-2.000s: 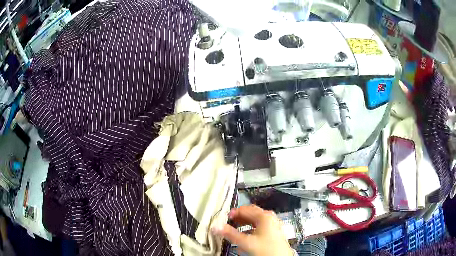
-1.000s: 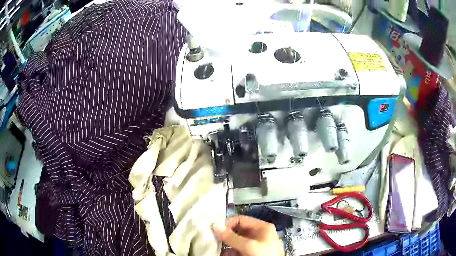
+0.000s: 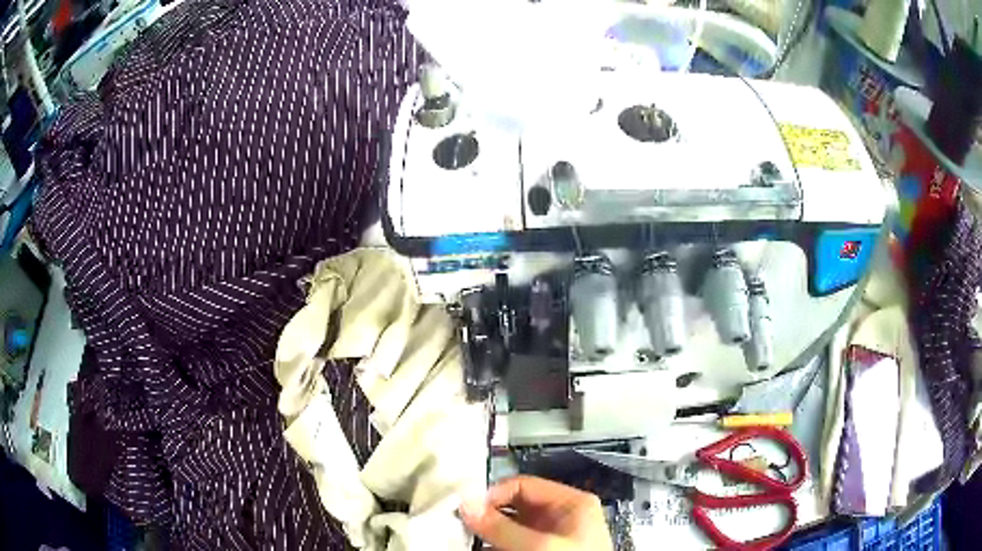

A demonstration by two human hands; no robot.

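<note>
Cream cloth [image 3: 415, 404] lies bunched at the left front of the white overlock machine [image 3: 689, 161], its right edge beside the dark presser foot area [image 3: 485, 334]. My right hand [image 3: 538, 514] is at the bottom, cut off by the picture's edge, with thumb and fingertips pinching the right edge of the cream cloth. A large heap of dark pinstriped fabric [image 3: 237, 161] fills the left side; a strip of it shows through a gap in the cream cloth. My left hand is not in view.
Red-handled scissors [image 3: 751, 498] lie right of my right hand, below a yellow-handled tool [image 3: 756, 420]. A phone [image 3: 868, 431] rests on cream cloth at the right. A blue crate [image 3: 888, 536] is at the lower right.
The cream cloth's lower part has folded and bunched, and its gap has widened. My right hand stays pinching the edge. The whole view has shifted slightly.
</note>
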